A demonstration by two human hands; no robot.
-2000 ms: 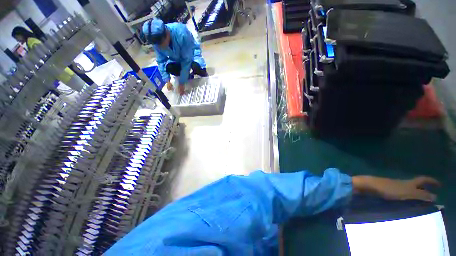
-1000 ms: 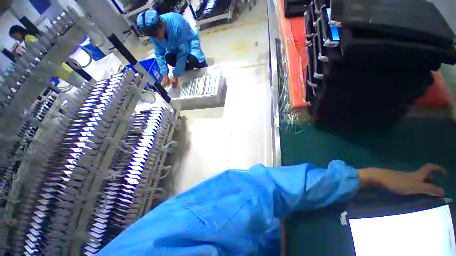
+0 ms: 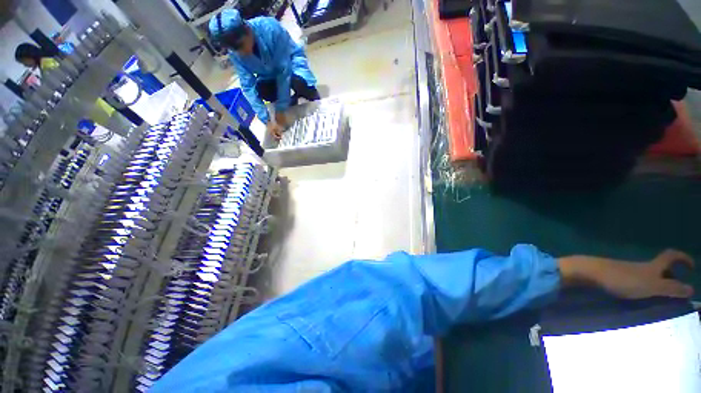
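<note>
A tablet with a glaring white screen (image 3: 626, 357) lies at the lower right, cut off by the picture's edge. It sits in a matte black carrier (image 3: 599, 308) on the green mat (image 3: 538, 222). A small pale corner piece (image 3: 535, 335) shows at its left corner. My left hand (image 3: 642, 278) lies over the carrier's upper edge, above the screen, with thumb and fingers apart, gripping nothing visible. My right hand is out of the picture.
A tall stack of black carriers (image 3: 576, 130) stands on a red-orange pad (image 3: 457, 96), with clear plastic (image 3: 446, 165) at the bench edge. Slotted racks (image 3: 154, 253) fill the left. A crouching person (image 3: 269, 61) handles things in a pale tote (image 3: 311, 153) beside a blue bin (image 3: 234, 106).
My left hand and the lit tablet sit slightly farther right in the picture. The black stack appears higher and more cut off. The crouching person's hands have shifted over the tote.
</note>
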